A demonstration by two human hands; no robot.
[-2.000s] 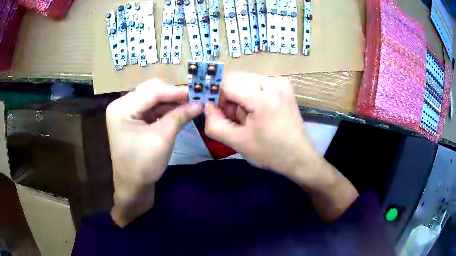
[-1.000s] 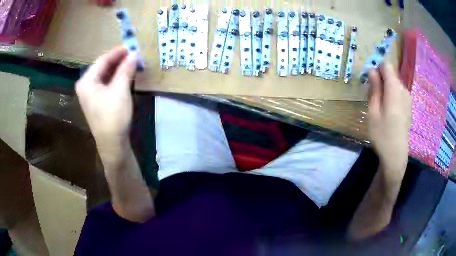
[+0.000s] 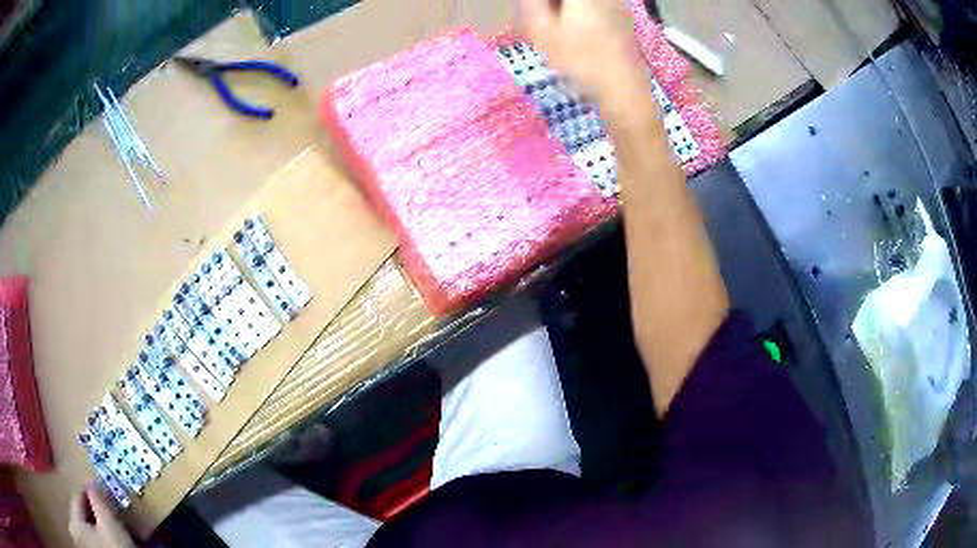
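Observation:
A slanting row of narrow white circuit board strips [image 3: 228,310] with dark round parts lies on a cardboard sheet [image 3: 332,203] at the left. My left hand [image 3: 99,522] is small and cut off at the bottom left, its fingertips by the lower end of the row; whether it grips a strip cannot be told. My right hand [image 3: 584,48] is over the stacked panels [image 3: 573,118] beside pink bubble wrap [image 3: 461,171]. Its fingers reach the top edge and are partly cut off, so its grip is unclear.
Blue-handled pliers [image 3: 241,80] and several thin white sticks [image 3: 131,145] lie on the bench beyond the strips. More pink wrap [image 3: 19,375] is at the far left. A white slim piece [image 3: 694,50] lies top right. A crumpled clear bag [image 3: 911,353] lies on the grey surface at right.
The view has swung right. Both strips held up a second ago are no longer seen raised. My right hand has moved over the stacked panels; my left hand is at the row's end.

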